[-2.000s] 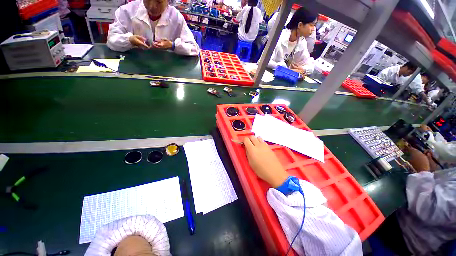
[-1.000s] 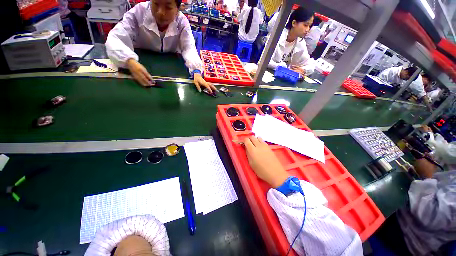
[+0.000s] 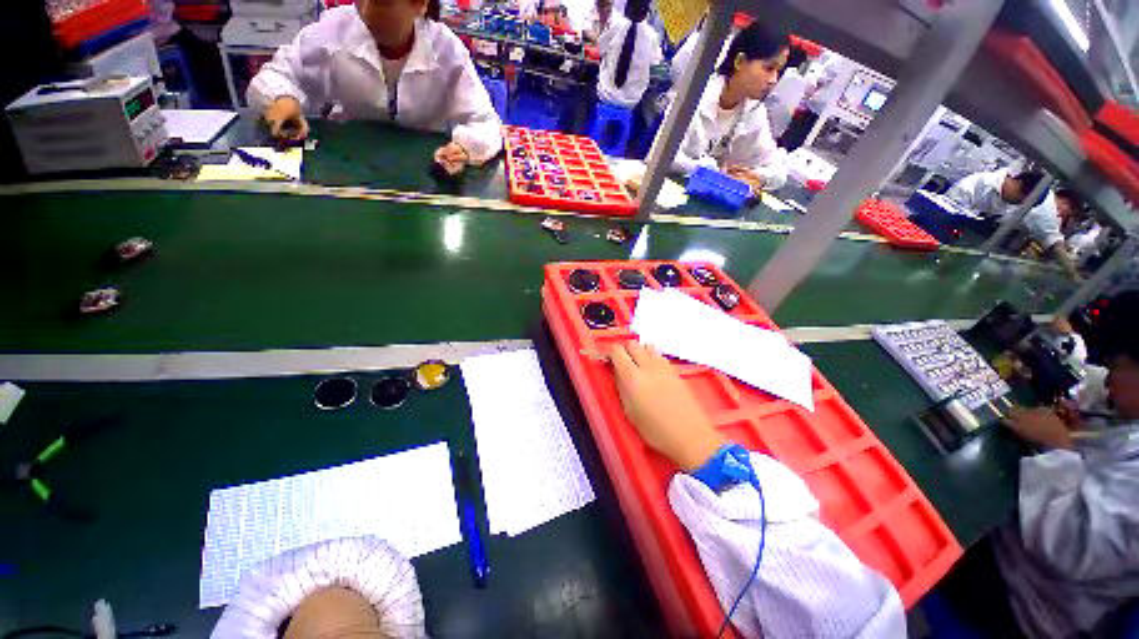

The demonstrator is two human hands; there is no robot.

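My right hand (image 3: 665,406), bare with a blue wrist strap (image 3: 728,466), rests on the left rim of the red compartment tray (image 3: 899,464). Its fingertips are near a small thin thing; I cannot tell if it is held. Several black round watch modules (image 3: 600,315) sit in the tray's far pockets. A loose white sheet (image 3: 724,343) lies across the pockets. My left hand (image 3: 332,614) is cut off by the bottom edge; only part near the white cuff shows, its fingers hidden. It is over a gridded record sheet (image 3: 331,506).
A blue pen (image 3: 472,531) lies between that sheet and a second one (image 3: 522,437). Three round units (image 3: 389,392) lie beyond. Green-handled cutters (image 3: 44,468) are far left. A green conveyor (image 3: 312,275) carries small parts. A metal post (image 3: 862,150) stands beyond the tray. People sit opposite and at right.
The person opposite reaches to the conveyor, then draws both hands back with dark parts. Two parts now lie on the conveyor at left, shifting slightly left. My hands stay put.
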